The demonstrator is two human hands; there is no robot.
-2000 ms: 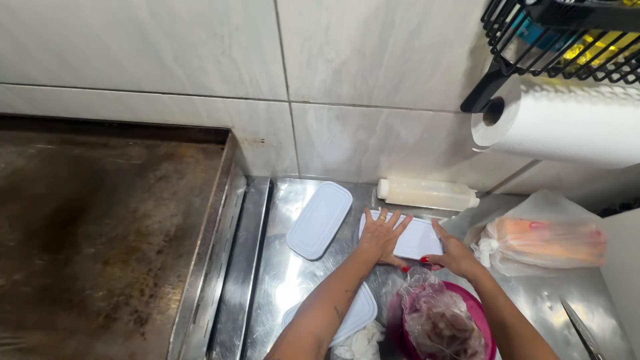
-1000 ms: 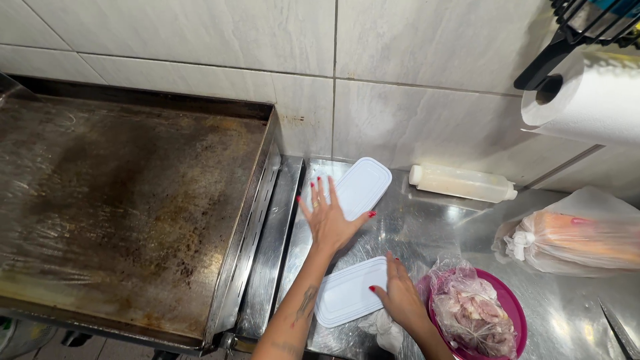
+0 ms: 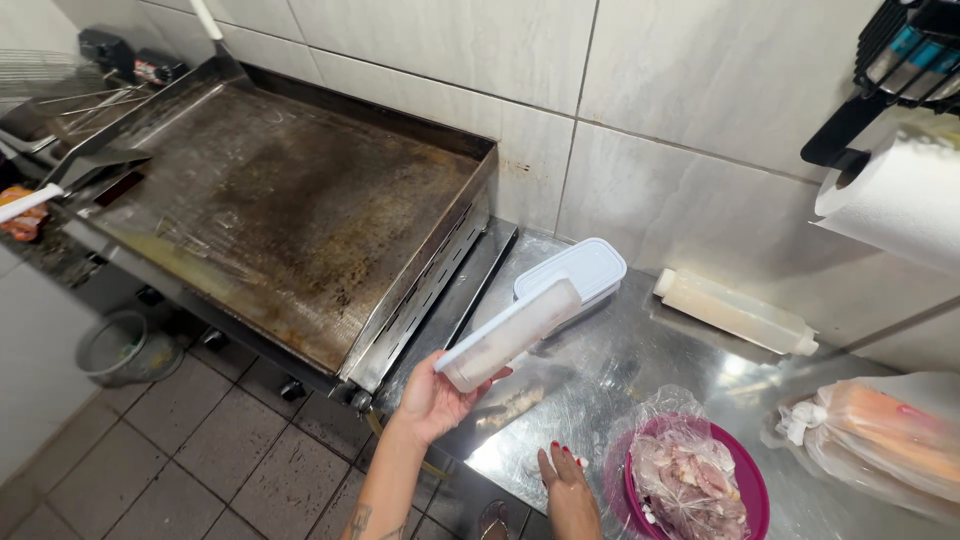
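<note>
My left hand point(image 3: 439, 401) grips one end of a lidded plastic container point(image 3: 514, 334), tilted on its side above the steel counter. Behind it, another container with a pale lid point(image 3: 577, 270) lies on the counter near the wall. My right hand point(image 3: 566, 487) is low over the counter's front edge, its fingertips at a small crumpled white item point(image 3: 540, 466) partly hidden beneath them; whether it is gripped cannot be told. Just right of that hand, a magenta bowl point(image 3: 759, 487) holds raw meat in a clear plastic bag point(image 3: 690, 476).
A flat-top griddle point(image 3: 315, 202) with raised sides adjoins the counter at left. A squeeze bottle point(image 3: 735, 311) lies by the wall; a bagged orange item point(image 3: 885, 427) is at right. A paper towel roll point(image 3: 892, 202) hangs above. A bin point(image 3: 131, 349) stands on the floor.
My left hand has left the container near the wall and now holds the other one, lifted from the counter. My right hand has let go of that container. The view has swung left.
</note>
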